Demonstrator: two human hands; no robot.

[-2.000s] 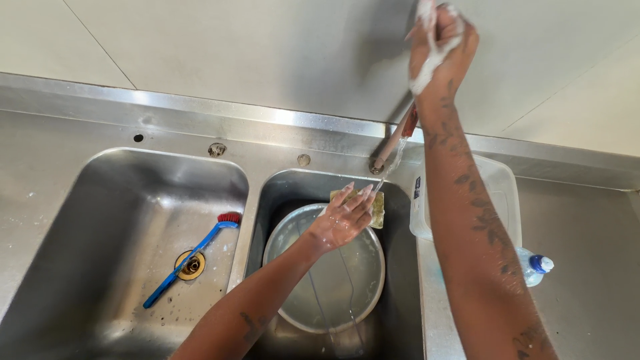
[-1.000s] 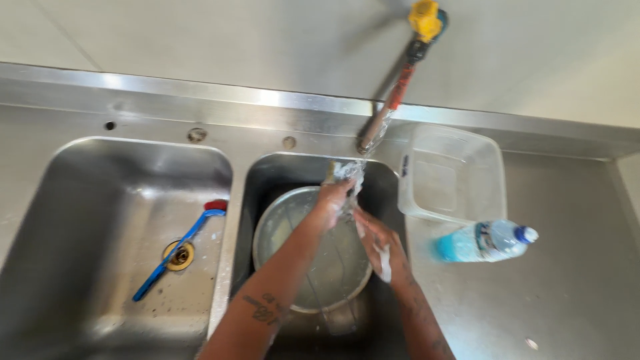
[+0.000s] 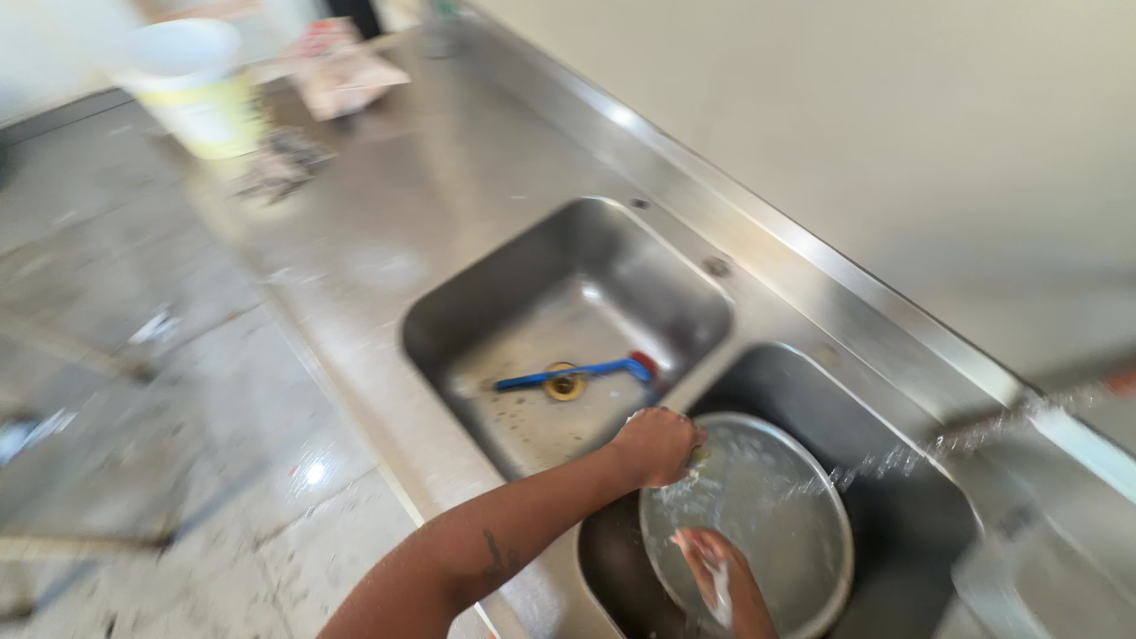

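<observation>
My left hand (image 3: 655, 446) is closed around a sponge (image 3: 698, 455), of which only a small part shows, at the near-left rim of a round metal basin (image 3: 781, 532). The basin stands in the right-hand sink and holds cloudy water. Over its lower part is my right hand (image 3: 710, 564), with suds on it, its fingers apart and nothing seen in them. A stream of water (image 3: 887, 463) from the right falls toward the basin. In the left-hand sink lies a blue brush (image 3: 568, 374) with a red head, across the drain.
The steel counter (image 3: 355, 257) runs to the far left, where a white and yellow bucket (image 3: 200, 98) and a crumpled paper bag (image 3: 342, 75) stand, both blurred. A clear plastic container (image 3: 1056, 550) is at the right. The raised steel backsplash (image 3: 799, 240) borders the wall.
My hands were together over the basin one second ago and are now apart. Water now streams in from the right. The view has swung left.
</observation>
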